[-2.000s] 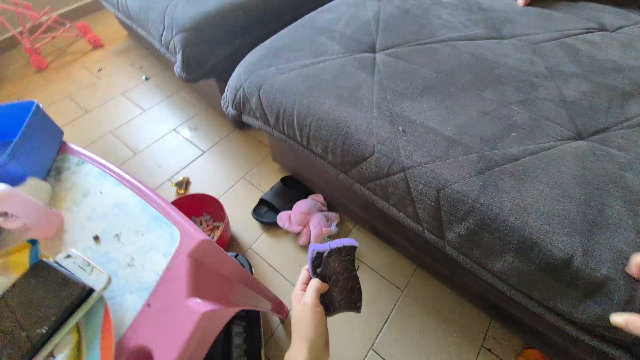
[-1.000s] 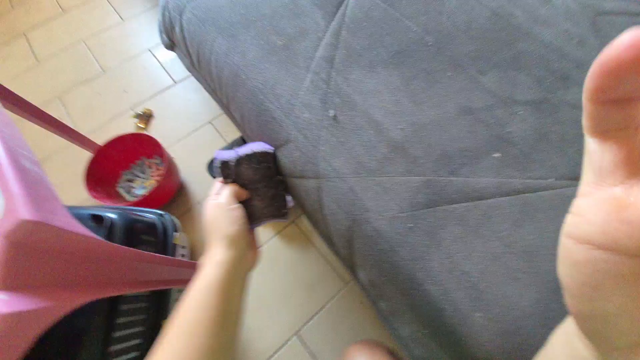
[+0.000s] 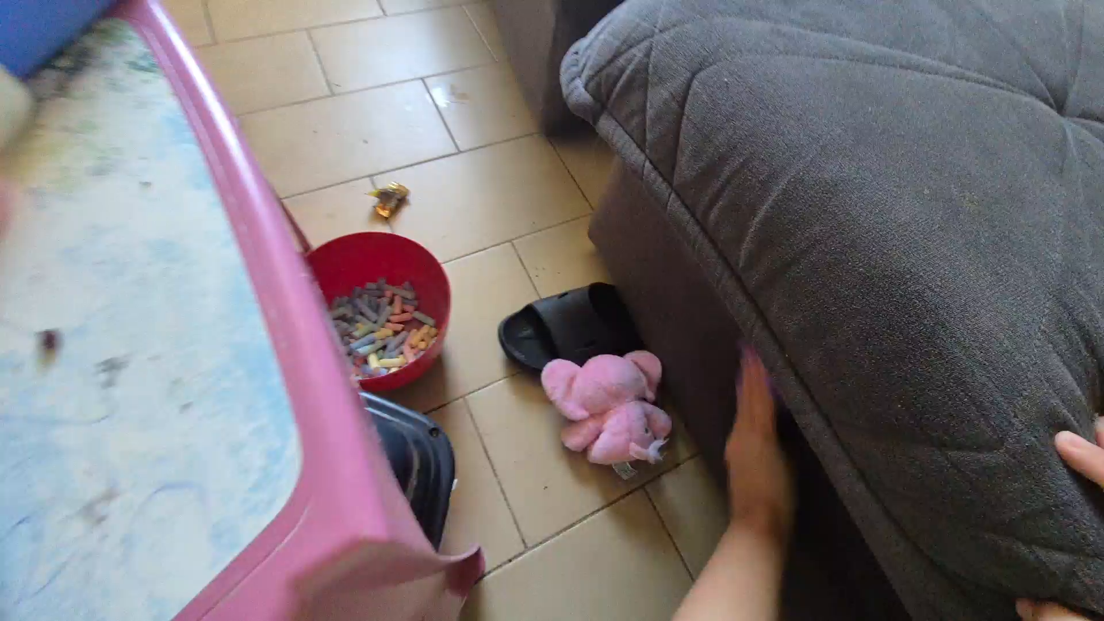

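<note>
My left hand [image 3: 757, 466], blurred, is against the side of the dark grey sofa [image 3: 862, 259], just under the quilted cushion's overhanging edge. Purple shows at its fingertips, from the purple-edged dark cloth or pad, mostly hidden by the hand. Two parts of my right hand [image 3: 1080, 455] show at the right edge, apart, resting on the cushion. On the tiled floor left of my left hand lies a pink plush elephant [image 3: 608, 397], touching a black slide sandal [image 3: 569, 323] beside the sofa base.
A pink plastic table [image 3: 267, 285] with a stained pale top fills the left. Beside it on the floor stand a red bowl [image 3: 379, 259] of chalk-like sticks and a black plastic item [image 3: 423, 457]. A crumpled gold wrapper [image 3: 391, 199] lies behind the bowl.
My left hand, earlier holding the purple-edged dark piece in plain sight over the floor, is now against the sofa's side. My right hand, raised large one second ago, now rests on the cushion.
</note>
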